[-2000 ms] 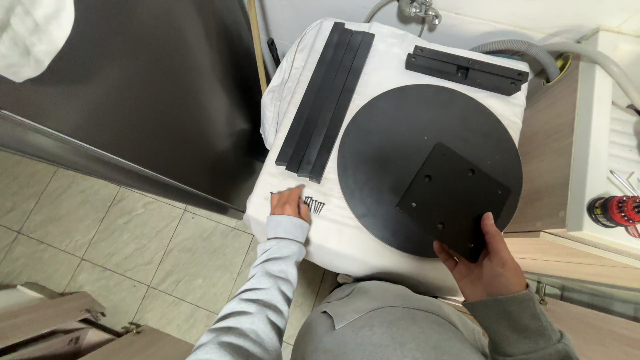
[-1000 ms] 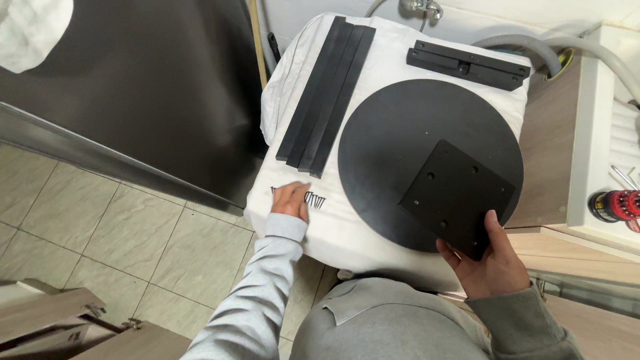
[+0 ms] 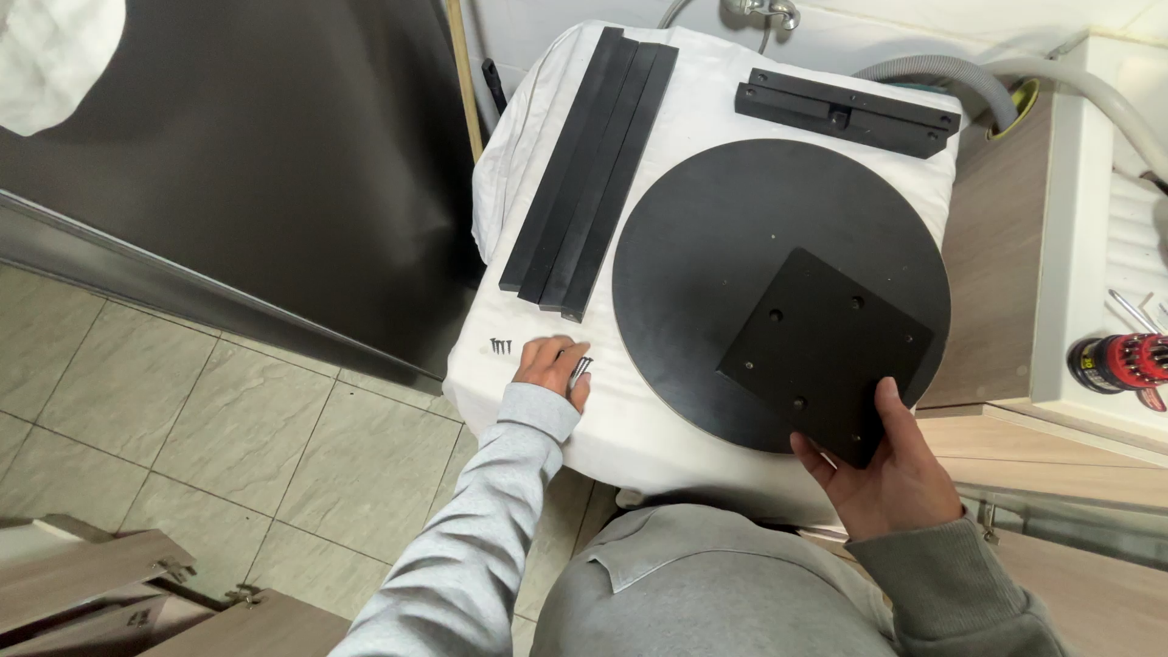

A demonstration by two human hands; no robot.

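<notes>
My right hand grips the lower corner of a square black plate with holes, held over a round black disc. My left hand is at the near left of the white cloth, its fingers curled around several dark screws; whether they are lifted off the cloth I cannot tell. A few more screws lie just left of that hand. Long black bars lie side by side at the left, and shorter black bars with holes lie behind the disc.
A dark, glossy appliance panel stands to the left. A wall tap and a grey corrugated hose are behind the cloth-covered surface. On the white ledge at the right is a red and black bit holder. Wooden cabinet doors stand low at the left.
My left hand has closed in around some of the screws, which lay spread in a row beside and under it earlier. My right hand keeps its hold on the square plate.
</notes>
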